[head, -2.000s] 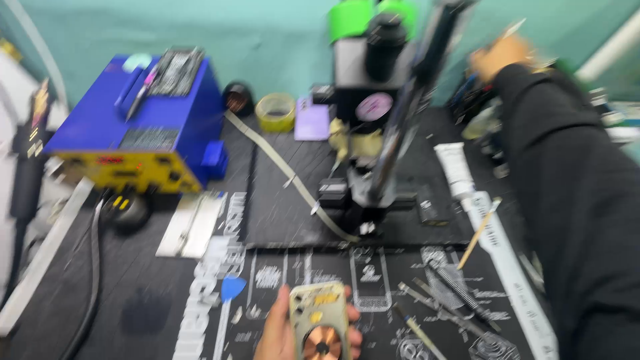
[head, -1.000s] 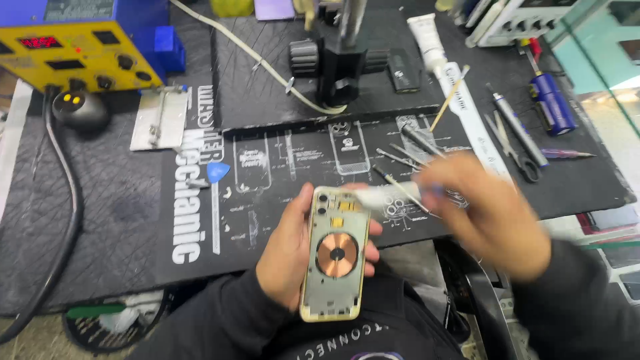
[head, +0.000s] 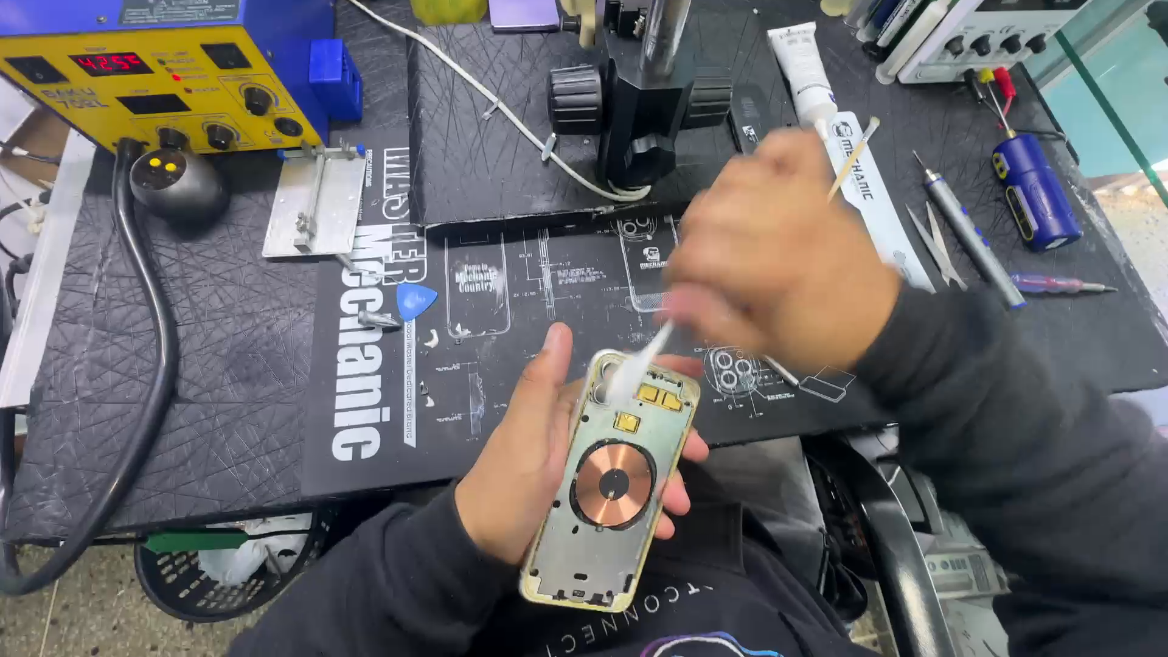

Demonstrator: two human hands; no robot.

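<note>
My left hand holds a smartphone housing from beneath, its inner side facing up. A round copper coil lies in its middle, with gold-coloured contact pads above it. My right hand, blurred, is over the mat and closed on a slim white tool, perhaps a brush. The tool's blurred white end is at the camera openings in the housing's upper left corner; whether it touches cannot be told.
A hot-air station stands at the back left, near a metal holder. A blue plastic pick lies on the printed mat. Behind is a microscope stand. To the right are scissors, a pen-shaped tool and a blue device.
My right hand has come from the back right of the bench to above the housing, with a white tool in it. My left hand still holds the housing. The view has tilted down.
</note>
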